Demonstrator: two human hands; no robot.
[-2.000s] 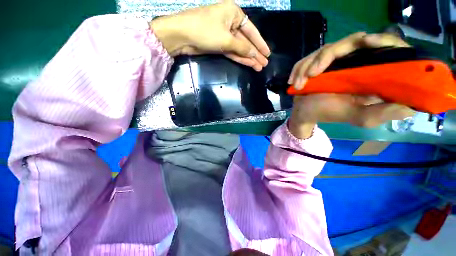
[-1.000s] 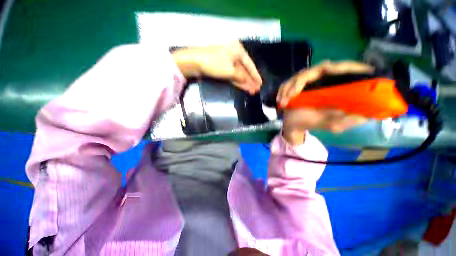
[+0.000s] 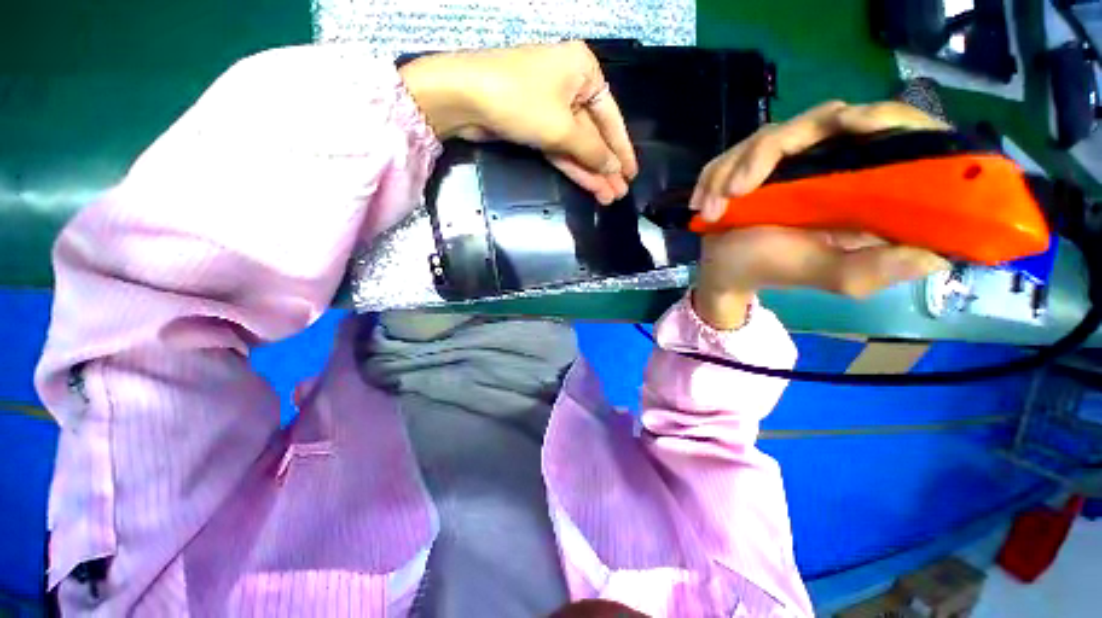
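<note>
A glossy black panel unit (image 3: pixel 532 223) lies flat on a silvery protective sheet (image 3: pixel 393 260) in front of me. My left hand (image 3: pixel 544 115) rests over the panel's middle, its fingertips close together near the screwdriver's tip. Whether it pinches something tiny cannot be told. My right hand (image 3: pixel 798 193) holds the orange and black electric screwdriver (image 3: pixel 882 205) nearly level, its black nose pointing left, close to my left fingertips over the panel. My right hand and the tool hide the panel's right part.
The black cable (image 3: pixel 846 378) loops below my right wrist and up at the right. A clear round container (image 3: pixel 949 290) and a blue object (image 3: pixel 1037 268) are right of the work. More black units (image 3: pixel 967 36) lie at the upper right of the green bench (image 3: pixel 157 109).
The whole view has shifted and shifted back. Both hands stay over the panel, with the screwdriver still in my right hand. The cable's loop at the right has changed shape.
</note>
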